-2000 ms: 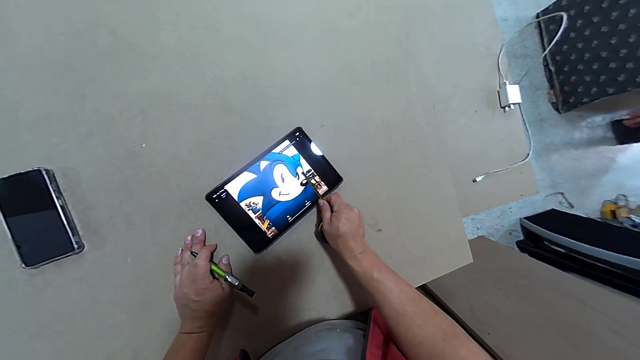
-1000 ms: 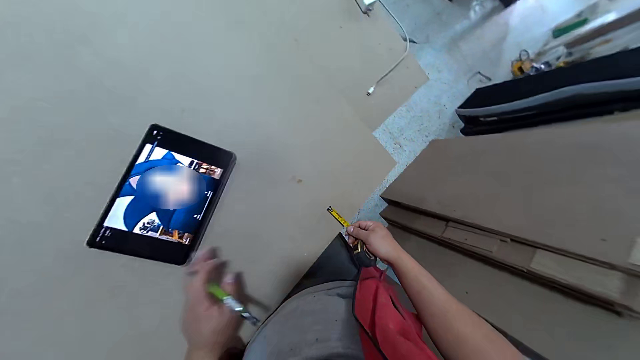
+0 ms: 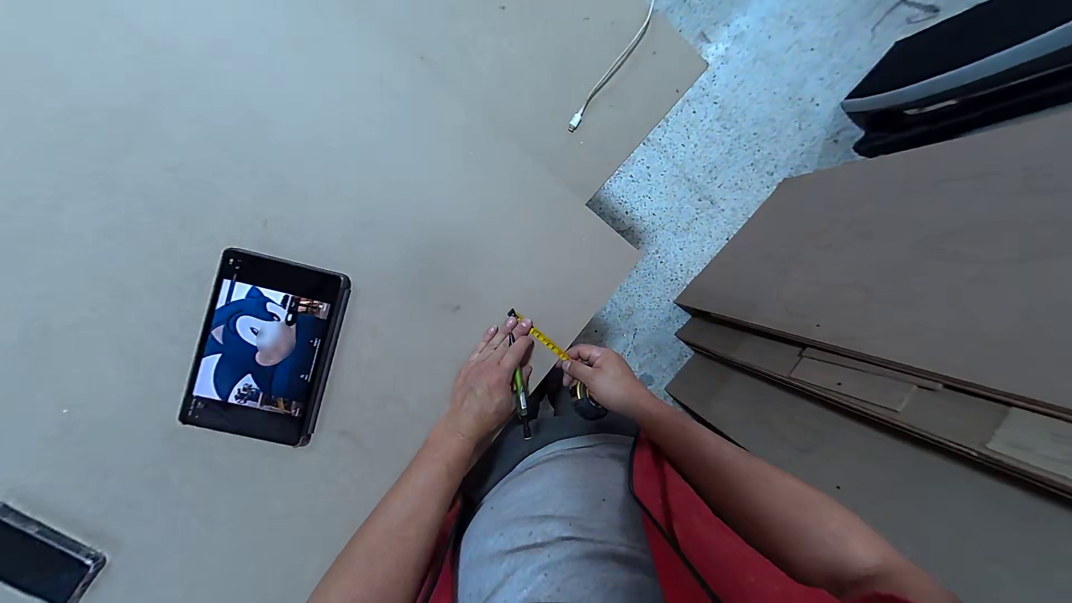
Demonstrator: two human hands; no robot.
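Note:
My left hand [image 3: 488,381] rests on the beige board [image 3: 402,218] near its front edge, with a green pen-like tool [image 3: 520,392] held under its fingers. Its fingertips touch the hooked end of a short yellow tape measure blade [image 3: 548,342]. At the blade's other end, just past the board's edge, my right hand [image 3: 605,378] grips the tape measure, whose dark case [image 3: 587,404] hangs below the fingers. A tablet [image 3: 266,346] showing a blue cartoon figure lies on the board to the left.
A phone [image 3: 42,557] lies at the lower left. A white cable [image 3: 615,67] crosses the board toward its far edge. Stacked brown boards [image 3: 904,251] stand at the right, with a black padded object [image 3: 963,67] behind them. Speckled floor [image 3: 712,151] shows between.
My right hand has left the tablet's edge, and the tape blade now shows pulled out. My left hand has moved right, over to the blade's end. The view has shifted.

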